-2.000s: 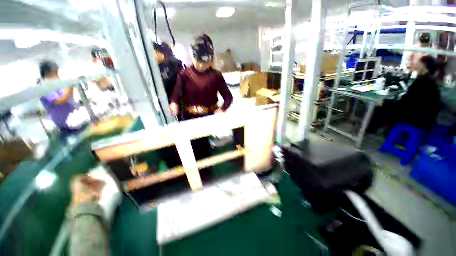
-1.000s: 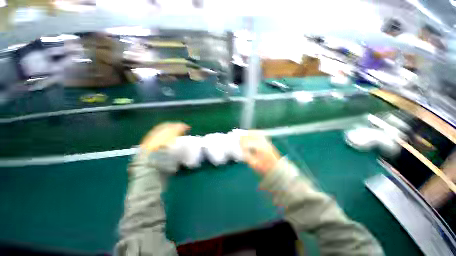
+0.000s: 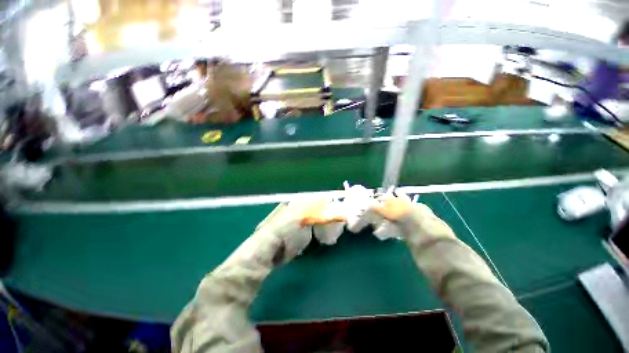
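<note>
Several white security cameras (image 3: pixel 358 207) stand in a row on the green bench (image 3: pixel 338 279), close to the pale conveyor rail, with thin white antennas sticking up. My left hand (image 3: pixel 310 209) lies over the left part of the row, its fingers around the cameras there. My right hand (image 3: pixel 396 207) holds the right end of the row. The hands partly hide the cameras, and the picture is blurred, so the single heads are hard to tell apart.
A green conveyor (image 3: pixel 276 169) runs behind the row, with an upright pale post (image 3: pixel 405 117). Another white camera (image 3: pixel 581 203) lies at the right, above a white keyboard (image 3: pixel 612 295). A yellow ring (image 3: pixel 211 136) lies on the far bench.
The view has swung from the wood-framed monitor to the bench and conveyor. Both hands came onto the row of cameras; since one second ago they are closer together.
</note>
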